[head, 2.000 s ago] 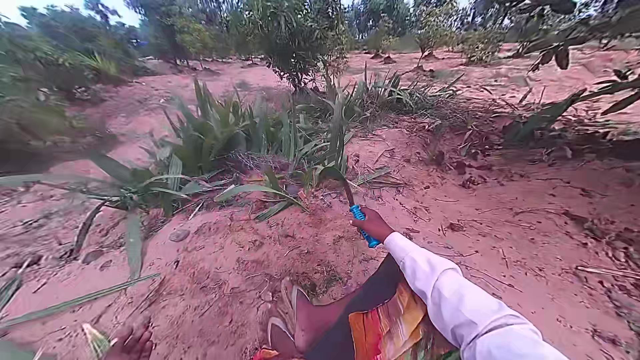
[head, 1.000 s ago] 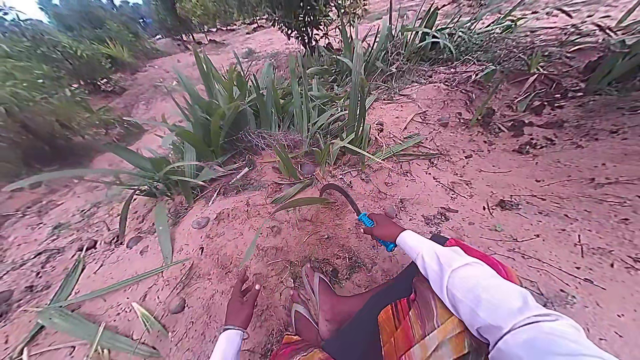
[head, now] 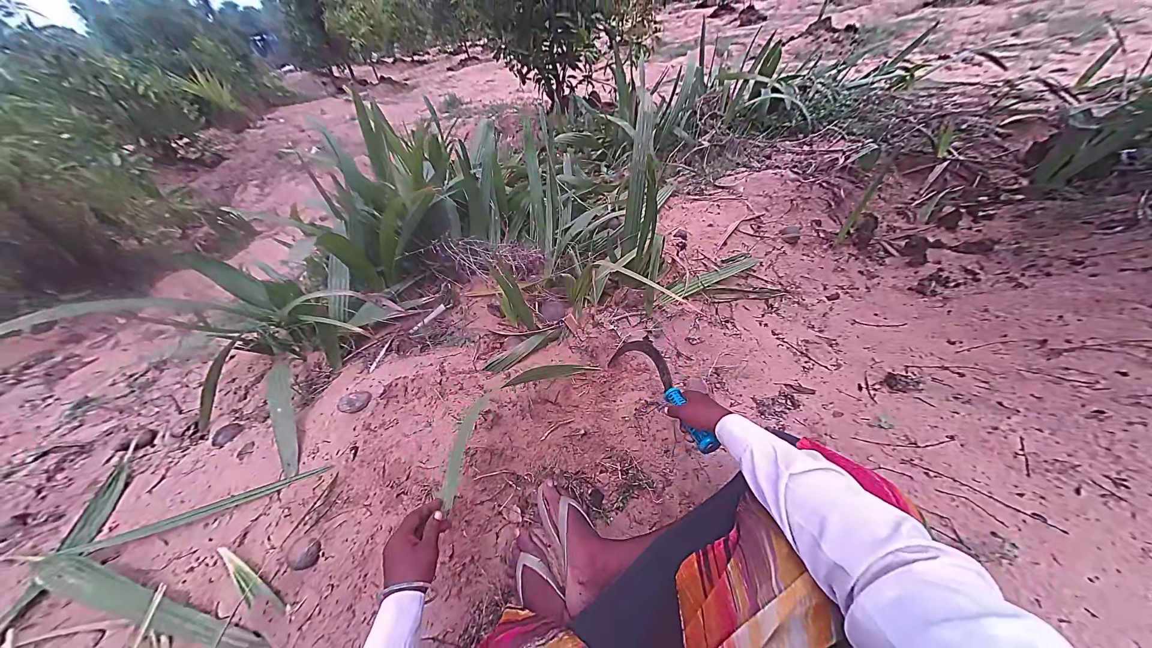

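Note:
My right hand grips the blue handle of a sickle, whose dark curved blade points left just above the soil. At the lower left, my left hand pinches the near end of a long green leaf between thumb and fingers. That leaf rises from the hand and bends right, its far part close to the sickle's tip. Beyond both hands stands a clump of long-leaved green plants, with dry grass at its base. Cut-looking leaves lie on the ground at the lower left.
My sandalled feet are on reddish sandy soil near the bottom centre. Stones lie left of the hands. Bushes stand at the left and a small leafy tree at the back. Dry twigs and plant litter cover the upper right.
My left hand has come in from the lower left edge toward my feet and now holds a leaf. The sickle, upright against the plants two seconds ago, is now lower with its blade turned left.

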